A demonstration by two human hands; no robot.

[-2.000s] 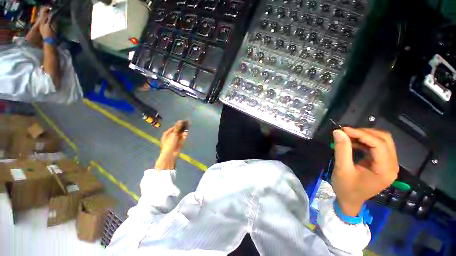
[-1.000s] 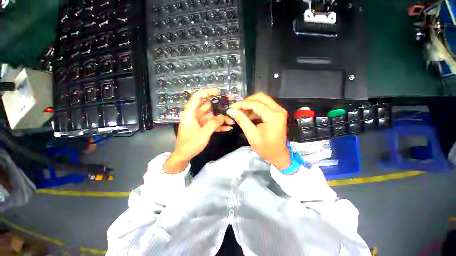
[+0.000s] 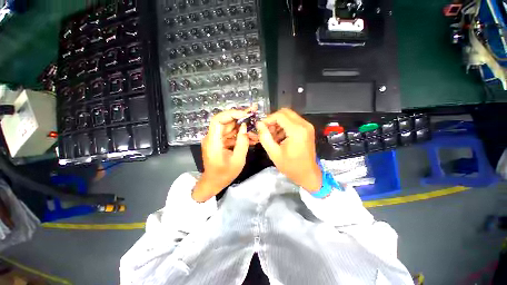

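A small dark module (image 3: 248, 121) with shiny glints is pinched between the fingertips of both my hands, just past the near edge of the clear blister tray (image 3: 192, 99). My left hand (image 3: 223, 153) holds it from the left with thumb and fingers. My right hand (image 3: 290, 146), with a blue strap on the wrist, closes on it from the right. The fingers cover part of the module, and I cannot tell whether a separate small part is at my right fingertips. The clear tray holds rows of small dark parts.
A black blister tray (image 3: 105, 125) lies at the left, a white box unit (image 3: 28, 125) beyond it. The black press base (image 3: 340, 97) stands right of centre. A red button (image 3: 333, 129), green button (image 3: 368, 128) and black pocket strip (image 3: 401, 132) line the bench edge, above a blue bin (image 3: 389, 177).
Both hands stay together at the module, which has turned slightly between the fingers. The view has shifted a little. Two seconds ago my hands were apart, the left one beyond the bench edge.
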